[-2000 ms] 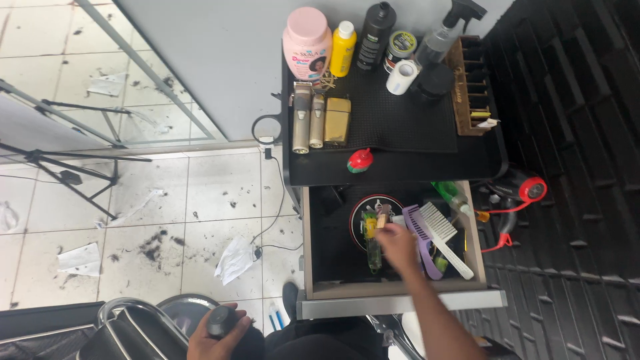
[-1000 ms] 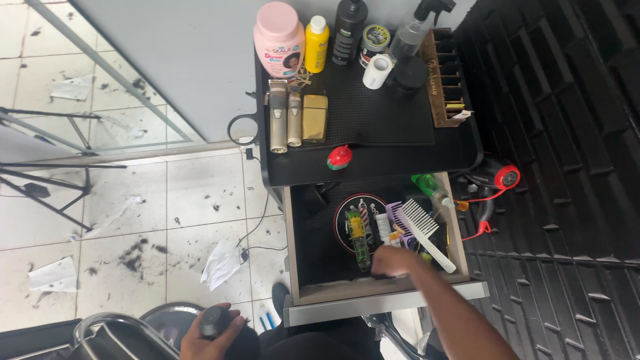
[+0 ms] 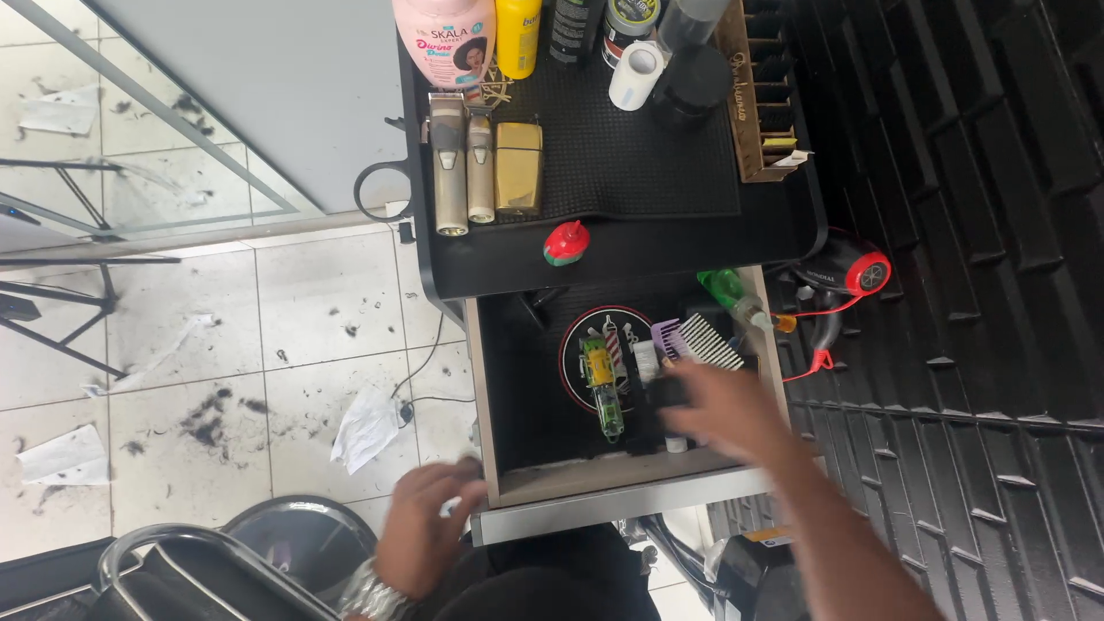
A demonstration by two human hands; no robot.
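Over the right part of the open drawer [image 3: 651,496] is my right hand [image 3: 724,414], blurred, its fingers around a dark object [image 3: 668,392] that I cannot name. A white wide-tooth comb [image 3: 709,343] and a purple comb [image 3: 668,338] lie just beyond it, partly covered. To its left, a green and yellow clipper-like tool [image 3: 602,388] rests on a round red-rimmed emblem. My left hand [image 3: 431,517] is beside the drawer's front left corner, fingers bent; a small dark rounded thing shows at its fingertips, and whether it is held is unclear.
On the black trolley top [image 3: 621,259] are hair clippers [image 3: 448,164], a trimmer [image 3: 480,164], a gold shaver [image 3: 519,168], a small red bottle [image 3: 567,243] and several containers. A hair dryer [image 3: 841,267] hangs at the right. A chair's metal armrest [image 3: 198,535] stands at lower left.
My left hand has moved right, toward the drawer's corner, and no longer shows the dark rounded object in its palm. My right hand now has a dark object at its fingers.
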